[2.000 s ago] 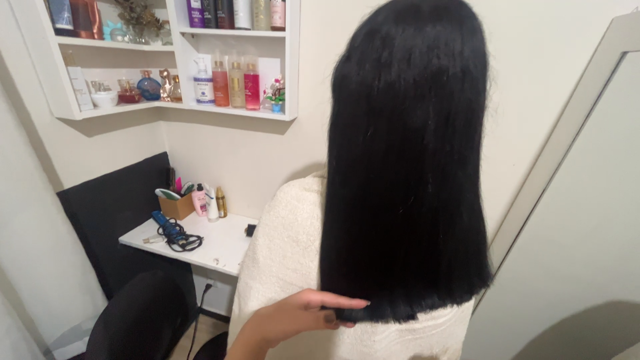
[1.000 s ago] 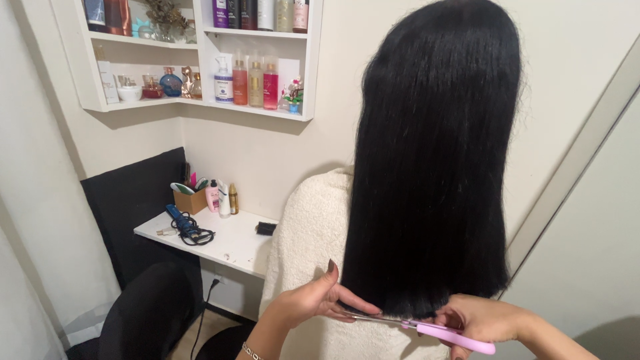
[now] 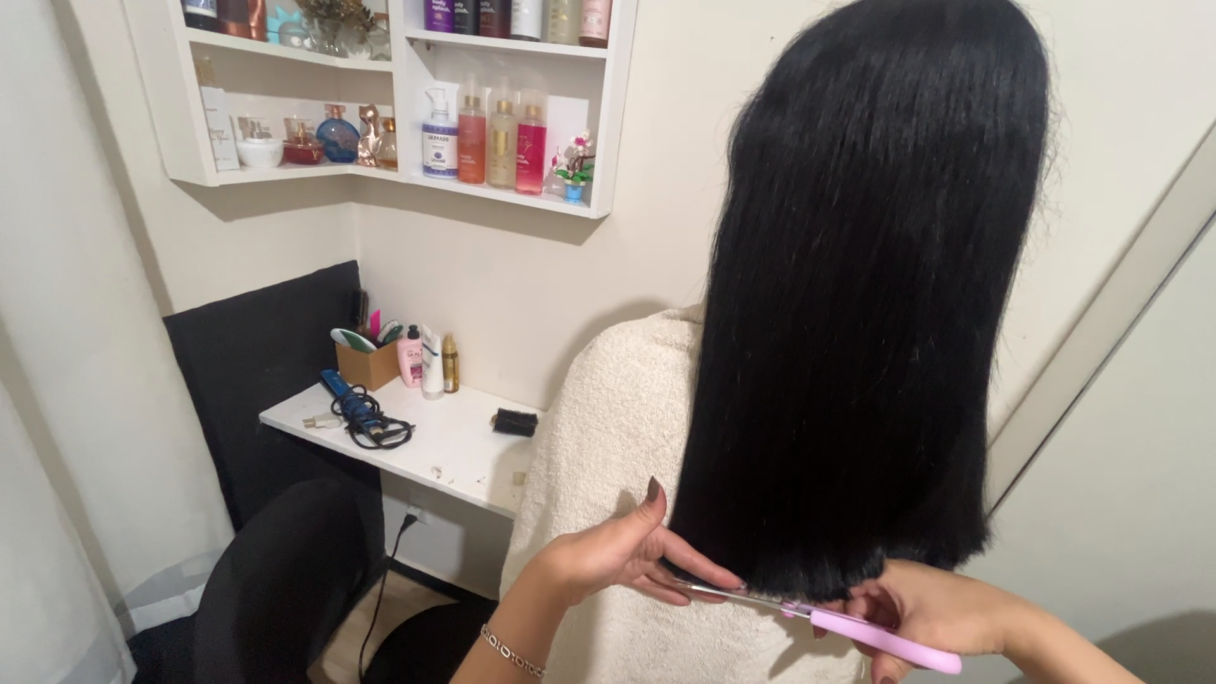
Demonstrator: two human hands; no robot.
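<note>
Long straight black hair (image 3: pixel 855 313) hangs down the back of a person wrapped in a cream towel (image 3: pixel 617 399). At its lower left edge, my left hand (image 3: pixel 632 560) holds the hair ends between its fingers, thumb raised. My right hand (image 3: pixel 936 613) grips pink-handled scissors (image 3: pixel 883 638) at the lower right. The metal blades point left, just under the hair's bottom edge, and their tips lie by my left fingers. Whether the blades are apart cannot be told.
Left of the person, a white wall desk (image 3: pixel 446 451) holds a blue corded hair tool (image 3: pixel 356 404), a box of brushes (image 3: pixel 369 364), bottles and a black brush (image 3: pixel 515 422). Above hangs a white shelf (image 3: pixel 503 197) with bottles. A black chair (image 3: pixel 275 579) stands at lower left.
Two seconds ago only my left hand was in view at the hair ends. My right hand has since come in from the right with the scissors, and the blades remain along the hair's lower edge.
</note>
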